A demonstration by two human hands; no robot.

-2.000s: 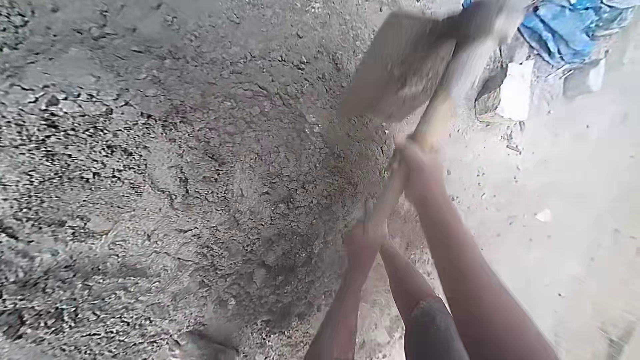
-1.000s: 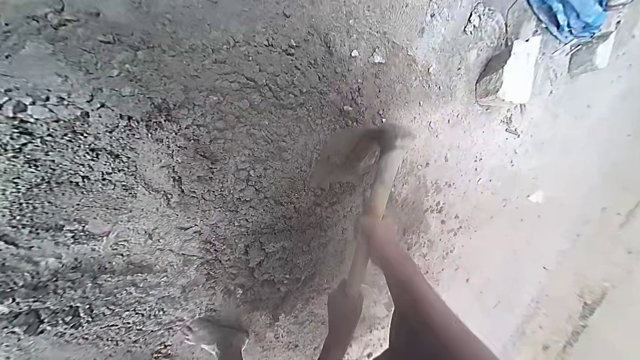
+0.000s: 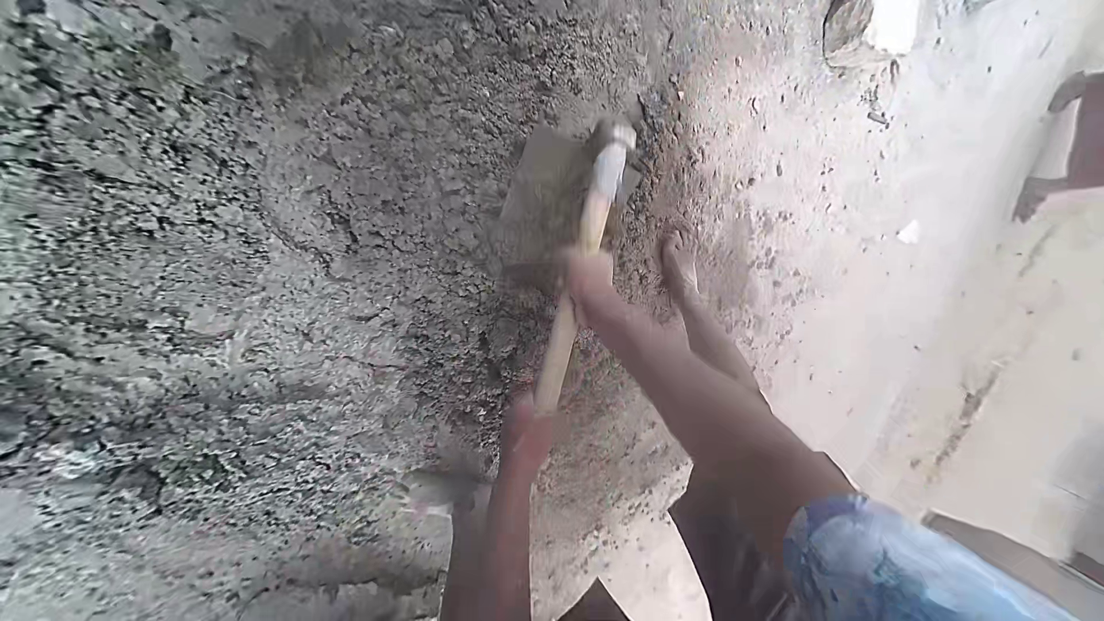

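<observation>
A hoe (image 3: 595, 220) with a pale wooden handle and a broad metal blade (image 3: 545, 185) is in the middle of the view, its head low against loose grey soil (image 3: 362, 216). My right hand (image 3: 591, 280) grips the handle a little below the head. Farther down the handle, my left hand (image 3: 526, 431) is closed around it. The blade is blurred, and its edge by the soil cannot be made out clearly.
My bare foot (image 3: 677, 250) rests on the ground right of the hoe head; another blurred foot (image 3: 444, 483) is at lower left. A stone block (image 3: 849, 30) lies at the top right. A dark reddish object (image 3: 1082, 142) is at the right edge.
The hoe was raised at the upper right two seconds ago; it has come down to the soil. Both hands have stayed on its handle.
</observation>
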